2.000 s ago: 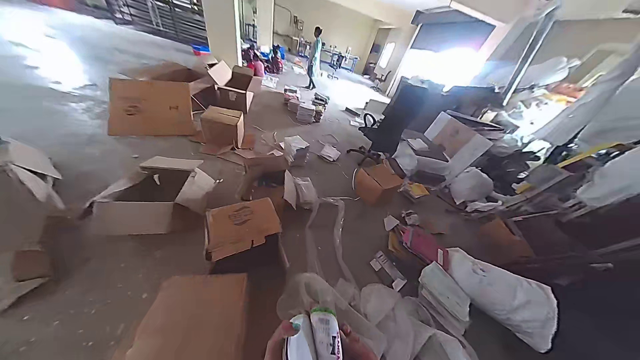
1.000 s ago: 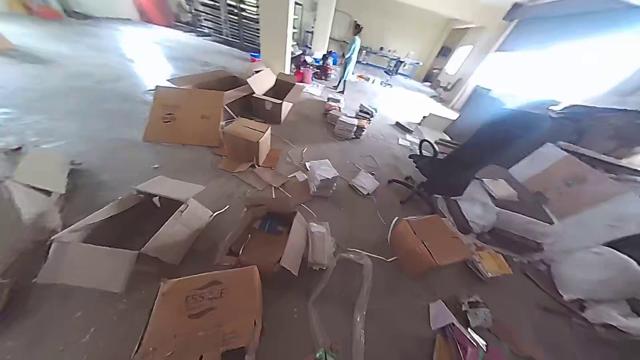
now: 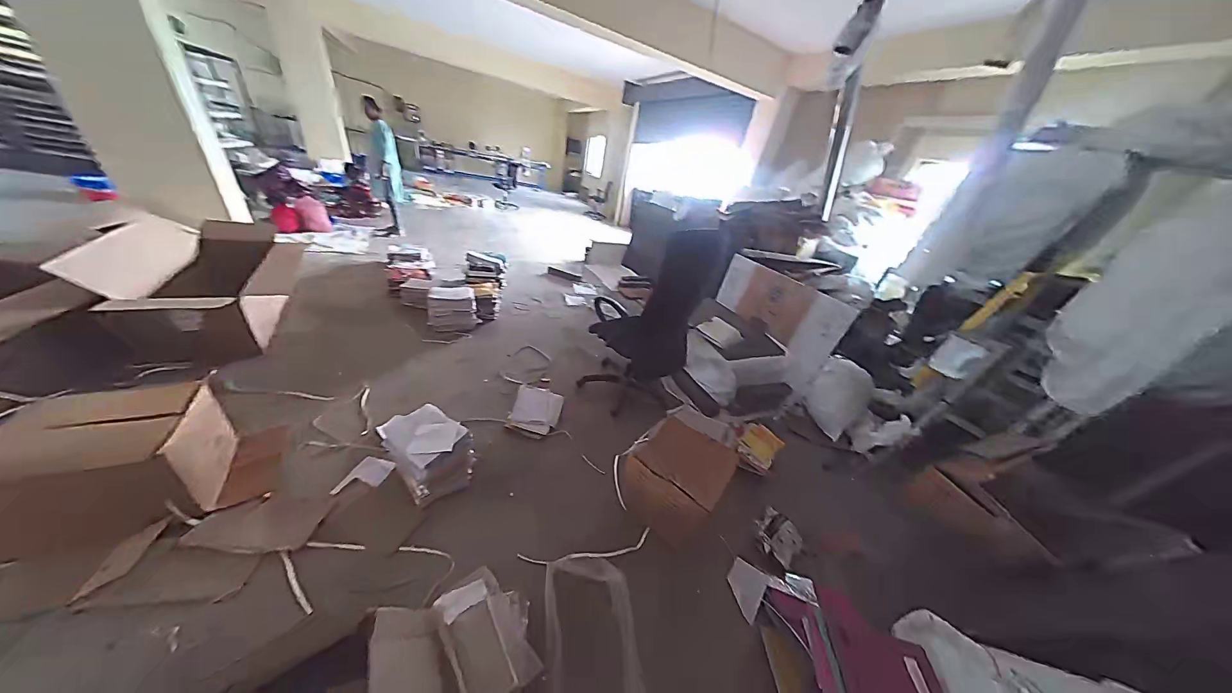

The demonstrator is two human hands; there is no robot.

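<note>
Neither my left hand nor my right hand is visible in the head view, so what they hold cannot be told. Nearest the bottom edge lie a wrapped stack of paper (image 3: pixel 486 630) beside an open cardboard box flap (image 3: pixel 402 647), a loop of clear plastic film (image 3: pixel 592 616) and magenta folders (image 3: pixel 866 640). Further off stand a stack of papers (image 3: pixel 428 452), a smaller paper bundle (image 3: pixel 535 410) and a brown cardboard box (image 3: pixel 679 472).
Open cardboard boxes (image 3: pixel 192 289) fill the left side. A black office chair (image 3: pixel 664 318) stands mid-floor, with book stacks (image 3: pixel 452 308) behind it to the left. A person (image 3: pixel 383 164) stands further back. White sacks (image 3: pixel 837 399) and a metal frame (image 3: pixel 1020 318) line the right. Straps (image 3: pixel 294 582) cross the floor.
Two seconds ago, hands held a white package with a green edge at the bottom of the view; now no hands show. The view has risen and swung clearly.
</note>
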